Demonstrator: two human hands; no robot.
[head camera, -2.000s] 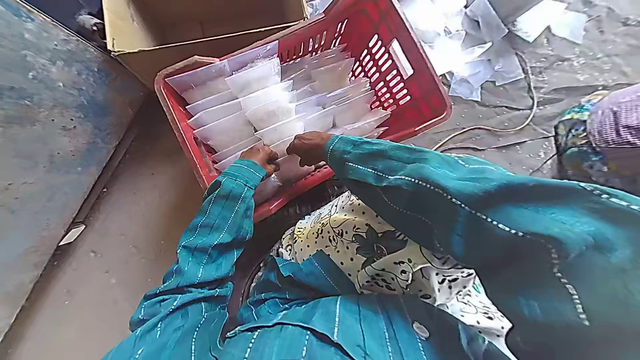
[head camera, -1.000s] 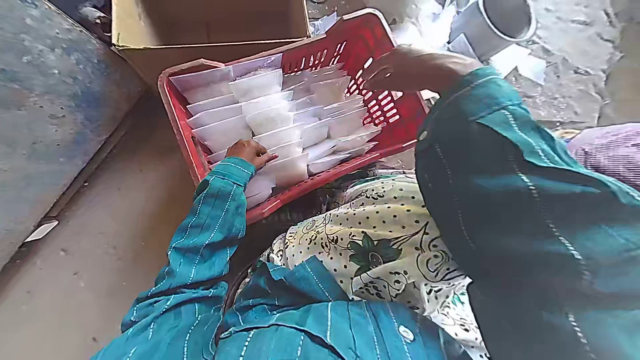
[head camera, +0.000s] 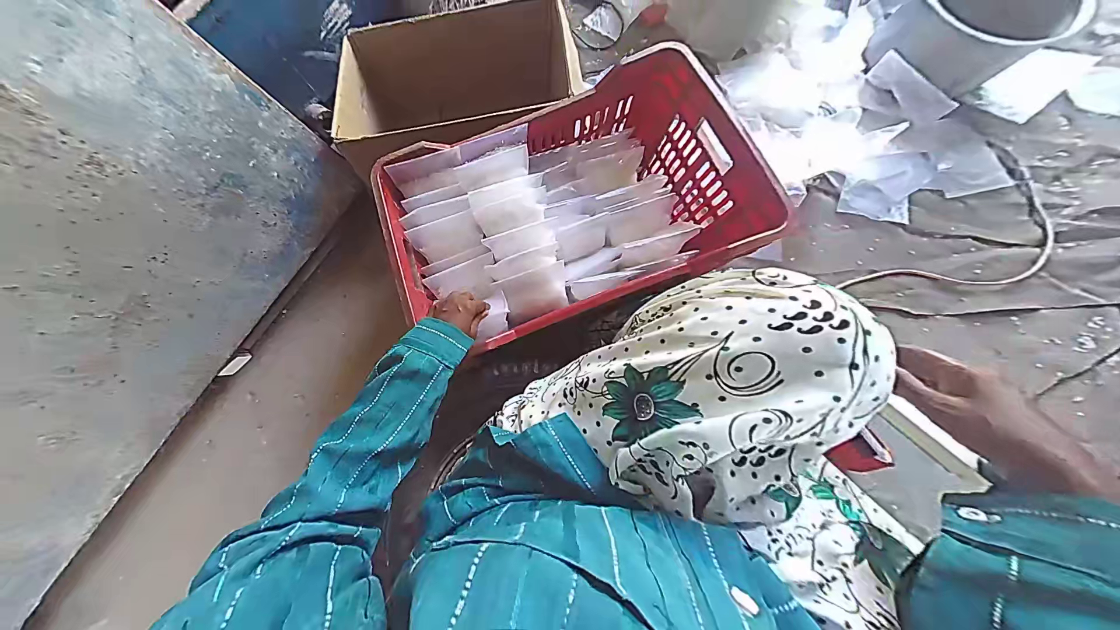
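A red plastic crate (head camera: 744, 210) holds rows of small clear plastic packets (head camera: 516, 214) with whitish contents, standing on edge. At the crate's near left corner is my left hand (head camera: 459, 312), its fingers curled against the last packets of the left row; whether it grips one is unclear. My right hand (head camera: 971, 402) is out at the right, beyond my knee under patterned cloth (head camera: 744, 350). Its fingertips are partly hidden behind the cloth, beside a pale-edged box or frame (head camera: 941, 442) with something red at its side.
An open cardboard box (head camera: 455, 122) stands behind the crate. Loose clear plastic sheets or bags (head camera: 884, 175) lie on the floor at the upper right, by a grey bucket (head camera: 945, 52). A cable (head camera: 989, 282) runs across the floor covering. A worn metal panel (head camera: 157, 219) borders the left.
Two seconds ago both hands were together at the packets. My right hand has since left the crate, passing over its right part, and is now down at the right. My left hand stays at the packets.
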